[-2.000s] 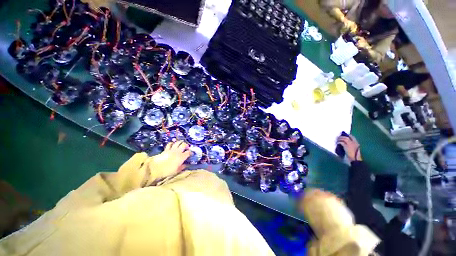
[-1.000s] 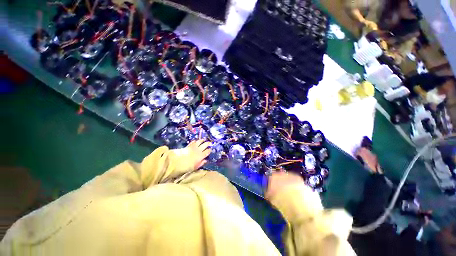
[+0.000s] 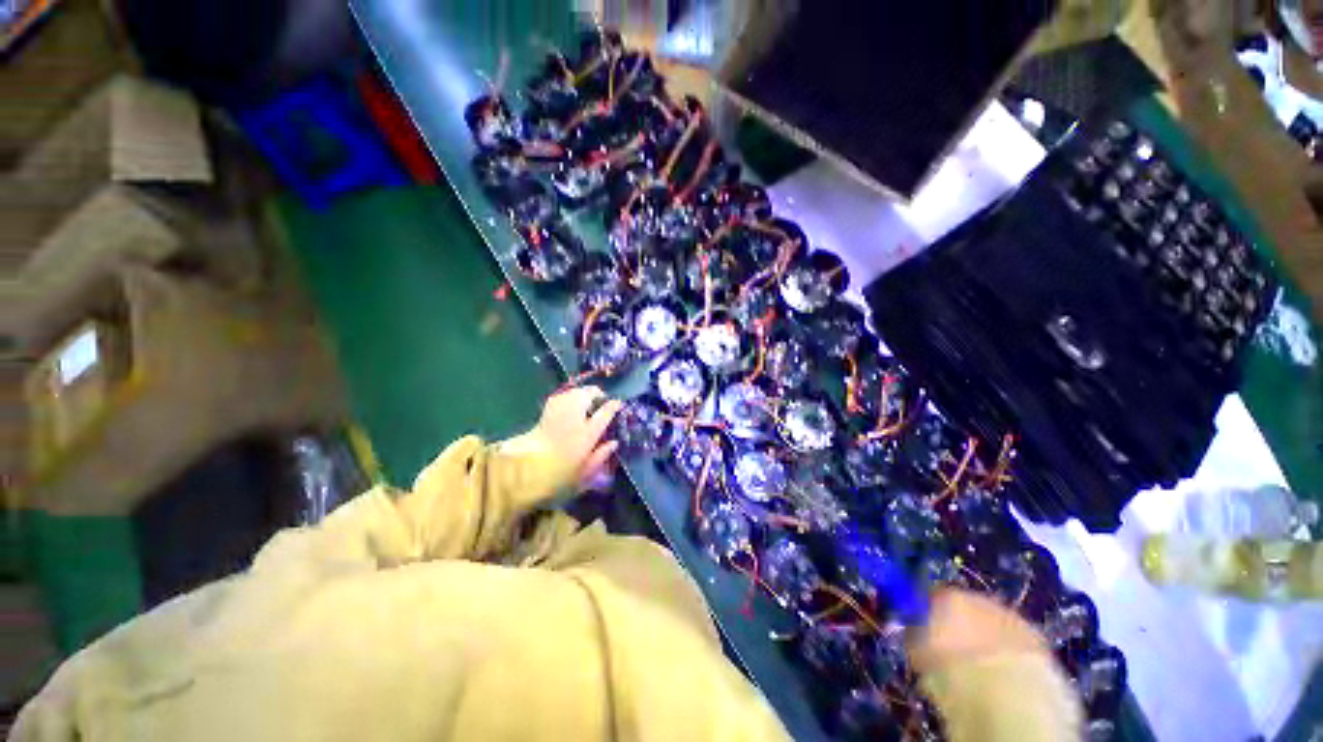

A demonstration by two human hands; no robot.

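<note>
Many wired round units (image 3: 679, 380) lie in a dense pile along the green bench, black with silvery faces and red-orange wires. My left hand (image 3: 578, 431) rests at the pile's front edge, fingers touching a unit at the bench edge; whether it grips that unit cannot be told. My right hand (image 3: 984, 645) is blurred over the pile's lower right part. It holds a blue-handled hand tool (image 3: 882, 573) that points up and left over the units. The tool's tip is too blurred to make out.
Black parts trays (image 3: 1059, 341) are stacked behind the pile on a white sheet (image 3: 1219, 652), with a yellow item (image 3: 1233, 563) beside them. A dark open carton (image 3: 885, 87) stands behind the pile. Brown cartons (image 3: 189, 377) and a blue crate (image 3: 322, 142) are at the left, beyond the green floor.
The view has turned, so the pile now runs steeply down to the right and cartons show at left. My right hand has moved from the bench edge over the pile with the blue tool.
</note>
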